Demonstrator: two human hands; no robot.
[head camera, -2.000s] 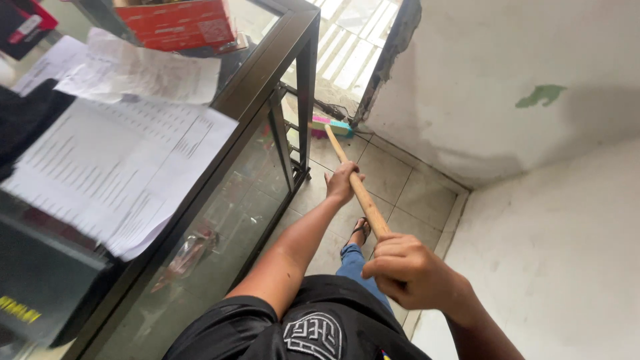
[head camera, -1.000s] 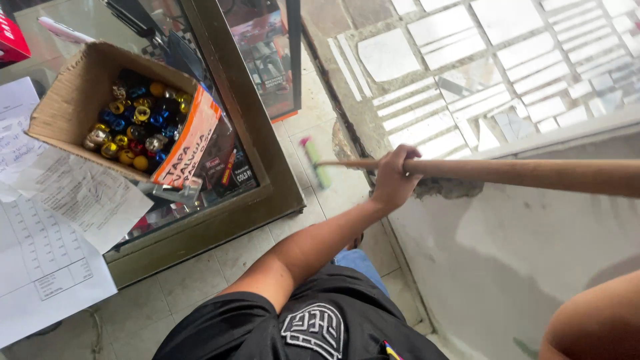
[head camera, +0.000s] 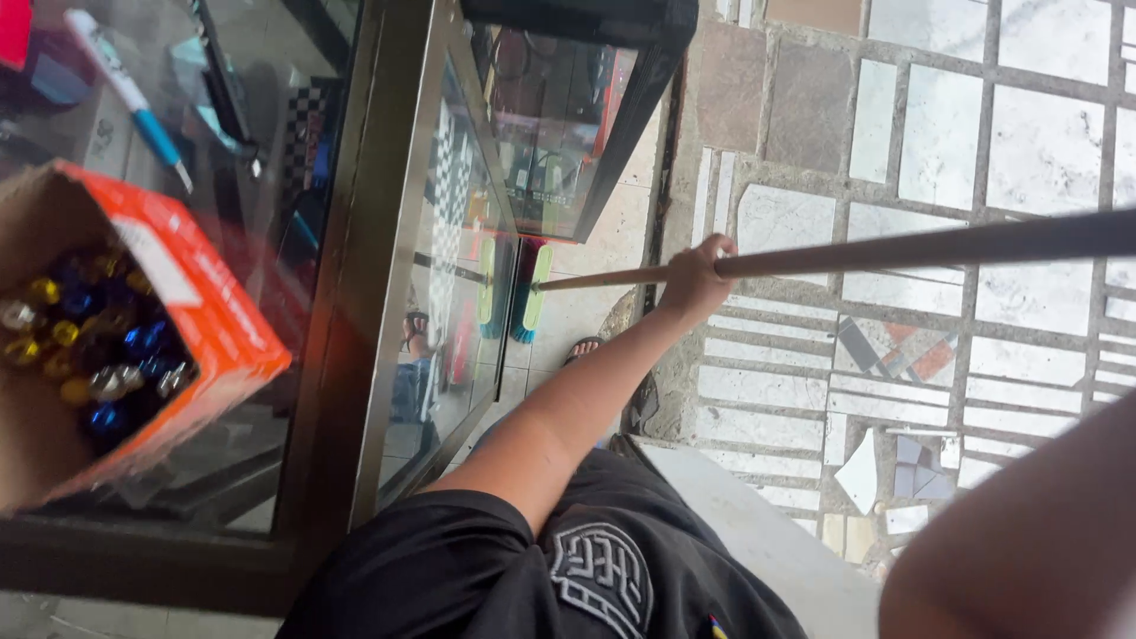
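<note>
My left hand (head camera: 699, 277) grips a long wooden broom handle (head camera: 816, 259) around its middle. The handle ends at a broom head (head camera: 532, 291) with a light green block and dark, teal-tipped bristles. That head stands on the floor, against the base of the glass display case, whose pane mirrors it. On the right only my blurred right arm (head camera: 1021, 524) shows; the right hand is beyond the frame edge, so its hold cannot be seen.
A glass display case with a metal frame (head camera: 355, 266) fills the left. On it lie an open orange cardboard box (head camera: 222, 311) of small coloured metallic pieces and a white-and-blue pen (head camera: 133, 98). A second black-framed case (head camera: 639, 124) stands ahead. Stone-and-tile paving (head camera: 932, 133) lies right.
The broom head now stands against the case; a second ago it was on open floor. My right hand, on the handle two seconds ago, has left the view. The view has turned strongly.
</note>
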